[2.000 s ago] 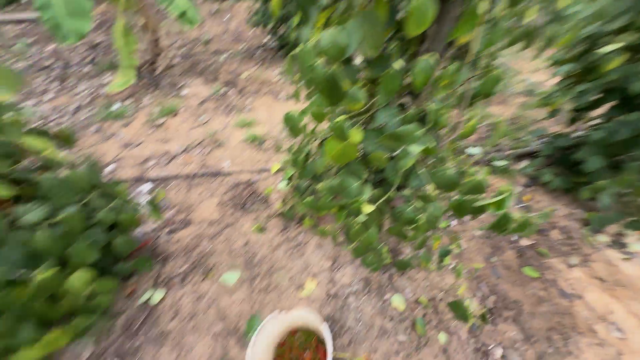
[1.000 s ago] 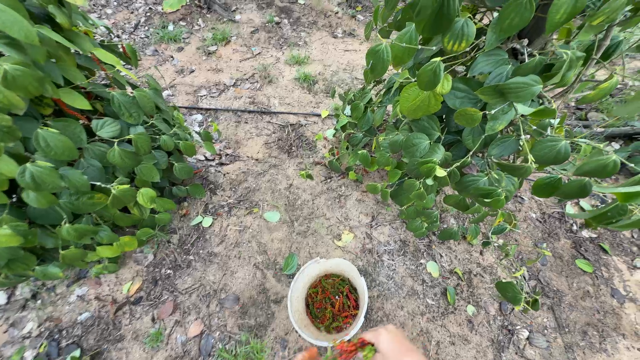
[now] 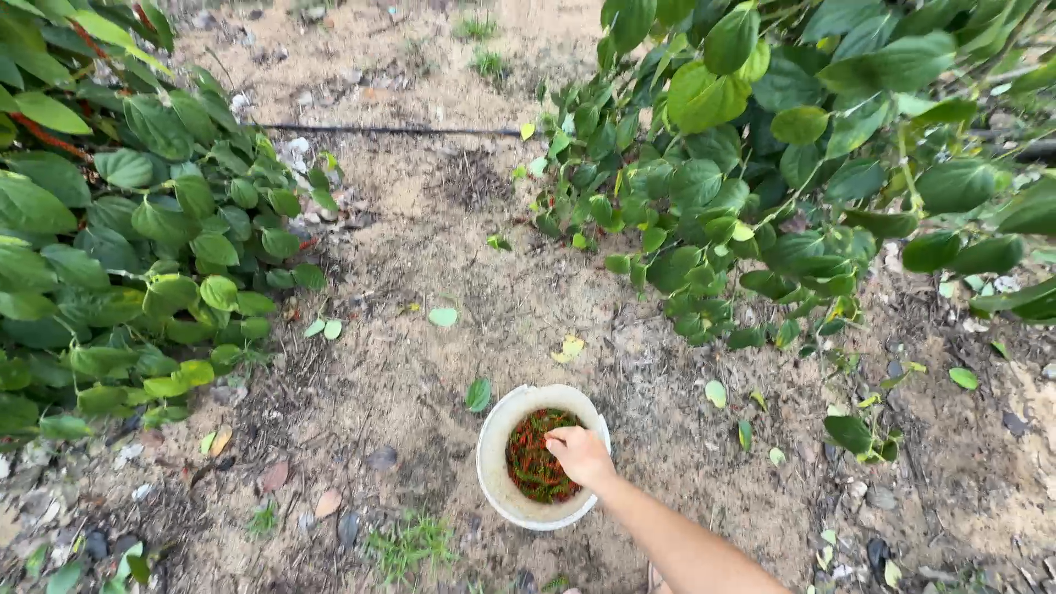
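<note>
My right hand (image 3: pixel 580 455) reaches in from the lower right and is over the mouth of a white plastic bucket (image 3: pixel 488 462) on the ground. Its fingers are curled just above or against the red and green pepper spikes (image 3: pixel 536 478) heaped inside. Whether anything remains between the fingers cannot be told. My left hand does not show.
Leafy pepper vines (image 3: pixel 190 247) stand on the left, with red spikes (image 3: pixel 49 139) among the leaves. Another leafy vine (image 3: pixel 701 181) hangs at the upper right. A thin black hose (image 3: pixel 396 129) crosses the sandy ground, which bears fallen leaves (image 3: pixel 443 317) and grass tufts (image 3: pixel 410 544).
A second ago my hand was at the bottom edge of the view with red spikes in it, below the bucket. Now it is over the bucket's mouth.
</note>
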